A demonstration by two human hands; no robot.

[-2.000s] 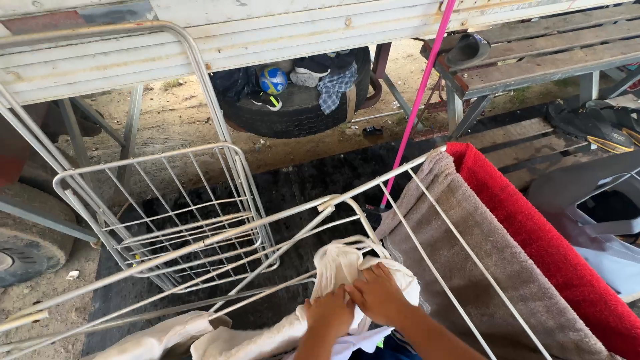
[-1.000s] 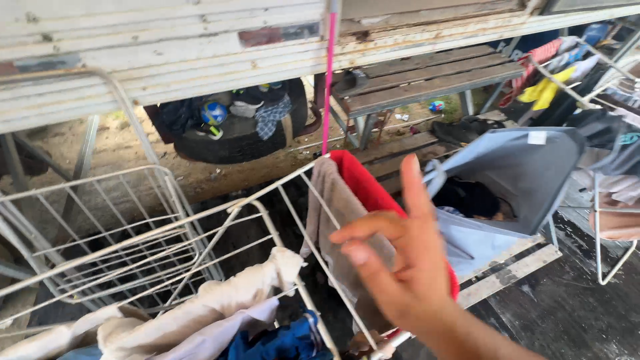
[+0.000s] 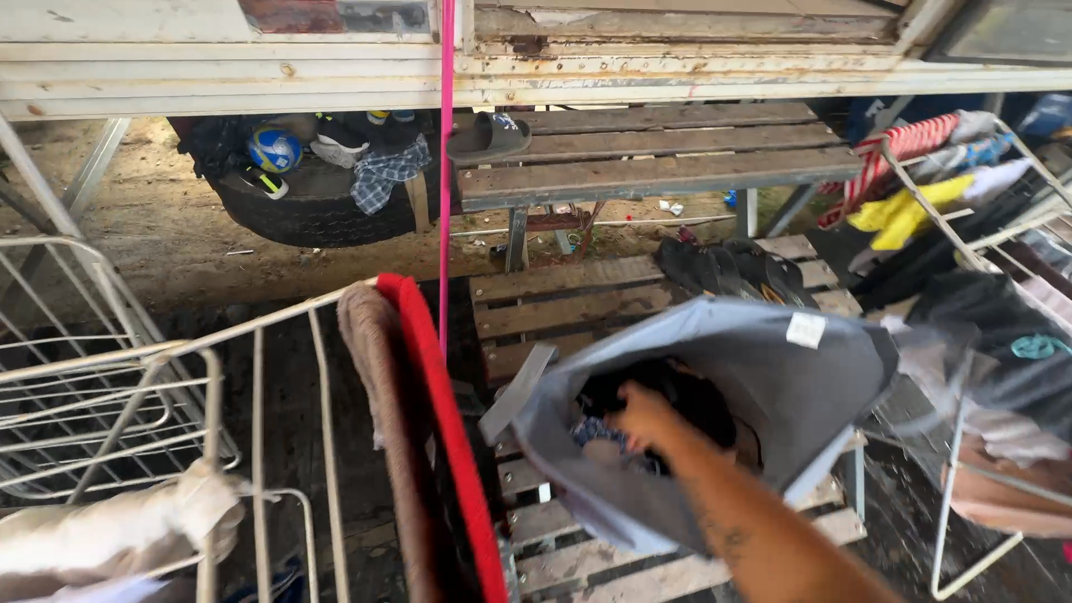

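My right hand (image 3: pixel 643 419) reaches into a grey-blue fabric laundry bag (image 3: pixel 804 377), its fingers at dark clothes (image 3: pixel 695 402) and a blue patterned cloth (image 3: pixel 596 431) inside; blur hides whether it grips anything. The bag stands open on a slatted wooden step. To its left, a red towel (image 3: pixel 444 435) and a brown towel (image 3: pixel 373 360) hang over the end of a white metal drying rack (image 3: pixel 260 419). A whitish garment (image 3: pixel 109 528) hangs on that rack at the lower left. My left hand is out of view.
A wooden bench (image 3: pixel 653 167) with a slide sandal (image 3: pixel 490 138) stands behind the bag. Dark sandals (image 3: pixel 729 268) lie on the slatted step (image 3: pixel 569 314). A pink pole (image 3: pixel 446 167) rises beside the bench. Another drying rack (image 3: pixel 955 477) with clothes is at the right; a tyre (image 3: pixel 310 209) holds a ball and shoes.
Both hands were at the whitish garment on the rack; then one hand was raised over the towels, and now my right hand is inside the bag. The view has swung right.
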